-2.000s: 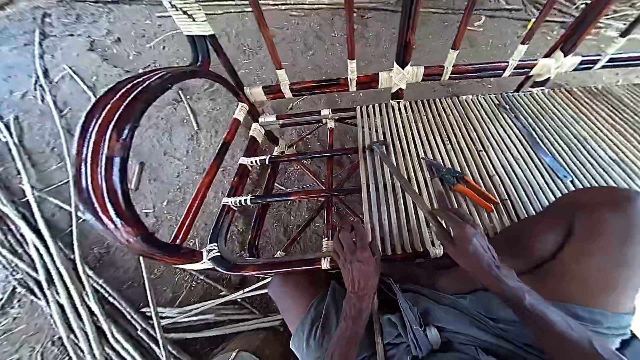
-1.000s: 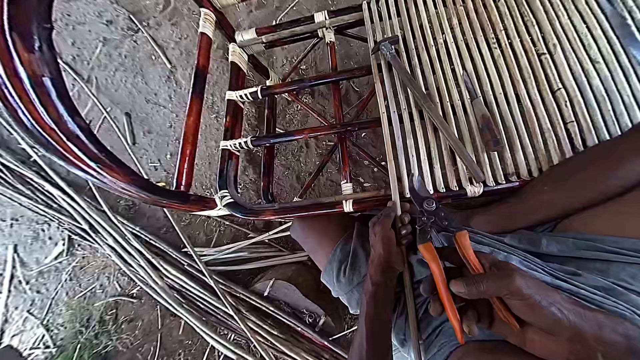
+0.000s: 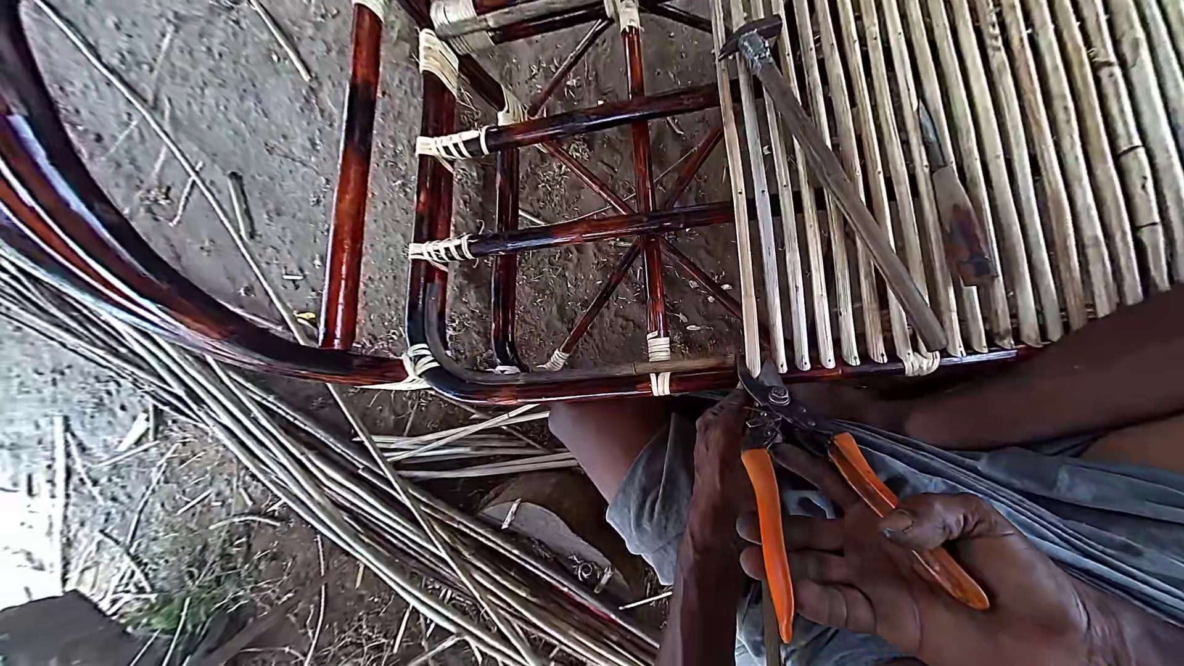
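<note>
My right hand (image 3: 925,564) holds pruning shears (image 3: 782,407) by their spread orange handles, with the blades at the front rail of a dark red lacquered cane seat frame (image 3: 555,384). The blades meet the lower end of the leftmost pale cane slat (image 3: 737,194). My left hand (image 3: 726,453) is closed beside them around a thin cane strip, most of which is hidden behind the hand and shears. Pale slats (image 3: 1036,166) cover the right part of the seat. A hammer (image 3: 842,176) lies slantwise on them, and a knife (image 3: 962,217) lies to its right.
The curved cane armrest (image 3: 139,277) spans the left side. Long thin canes (image 3: 370,527) lie in a bundle on the ground below it. Open crossbars (image 3: 592,227) with pale bindings form the seat's left part. My knees and grey cloth (image 3: 647,499) are against the front rail.
The shears lay on the slats two seconds ago, while my right hand held the hammer. Now the hammer lies on the slats and the shears are in my right hand. The view has moved closer.
</note>
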